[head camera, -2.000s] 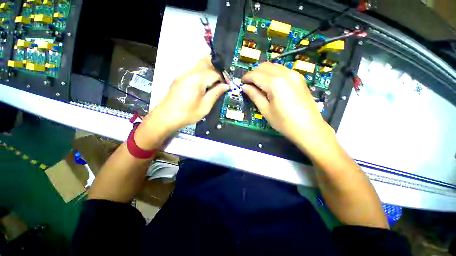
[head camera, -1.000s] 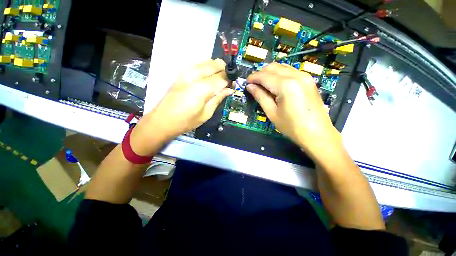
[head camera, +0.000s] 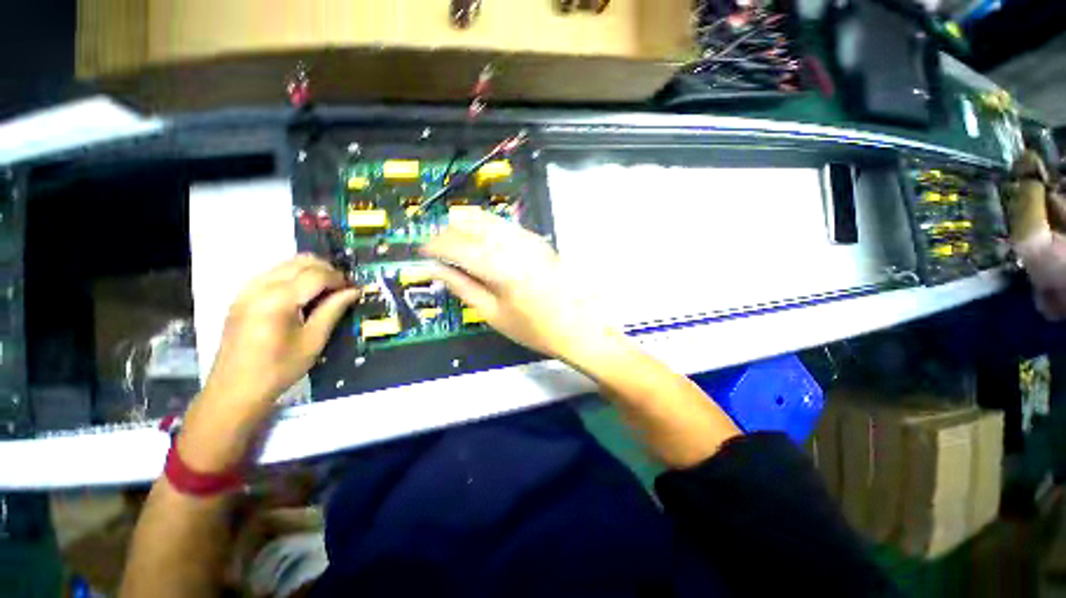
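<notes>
The green circuit board (head camera: 403, 255), with yellow blocks, sits in a black carrier (head camera: 491, 350) on the conveyor. My left hand (head camera: 275, 327) is at the board's left edge, thumb and forefinger close together. A wire lead with red terminals (head camera: 313, 220) stands out just above these fingers. My right hand (head camera: 503, 280) is over the board's right half, fingertips near its middle. Blur hides whether either hand grips anything. Pale and dark thin wires (head camera: 397, 298) show between the hands. Another dark lead (head camera: 473, 175) slants over the upper board.
A cardboard box (head camera: 386, 58) stands behind the line, with tangled red-black leads (head camera: 742, 47) to its right. A bright metal plate (head camera: 690, 234) lies right of the carrier. Another carrier (head camera: 949, 222) and a person's arm (head camera: 1035, 222) are at far right. A blue object (head camera: 774, 397) is below the rail.
The view has swung up and right, bringing in the box, the far carrier and another person. My hands have moved slightly apart over the board.
</notes>
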